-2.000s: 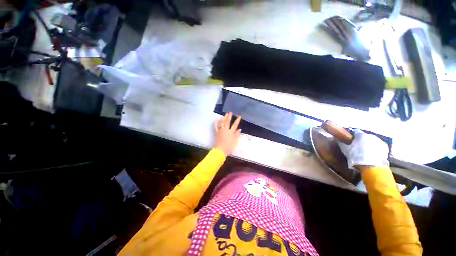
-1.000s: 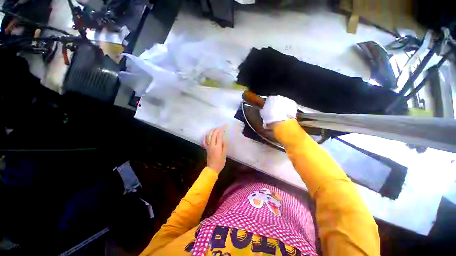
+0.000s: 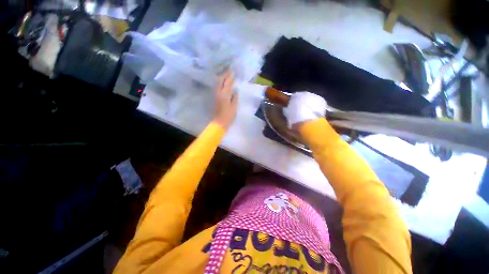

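Note:
A dark fabric strip (image 3: 415, 188) with a pale grey-blue interfacing strip (image 3: 387, 170) on it lies along the table's near edge. My gloved right hand (image 3: 305, 108) is shut on the orange-brown handle of the iron (image 3: 278, 119). The iron sits over the strip's left end and hides it. My bare left hand (image 3: 225, 101) is open, with fingers extended at the near edge of the whitish crumpled interfacing heap (image 3: 198, 45). Whether its fingertips touch the heap I cannot tell. The thick black stack of cut pieces (image 3: 343, 77) lies behind the strip.
The pale iron hose (image 3: 413, 127) runs from the iron to the right, crossing above the strip and the stack's near side. Grey metal tool (image 3: 412, 65) and dark-handled scissors (image 3: 442, 150) are at right. A yellow strip (image 3: 263, 81) shows at the stack's left end. Dark equipment (image 3: 88, 53) stands at left.
My right hand has carried the iron from the strip's right part to its left end. My left hand has left the strip and moved up and away to the interfacing heap.

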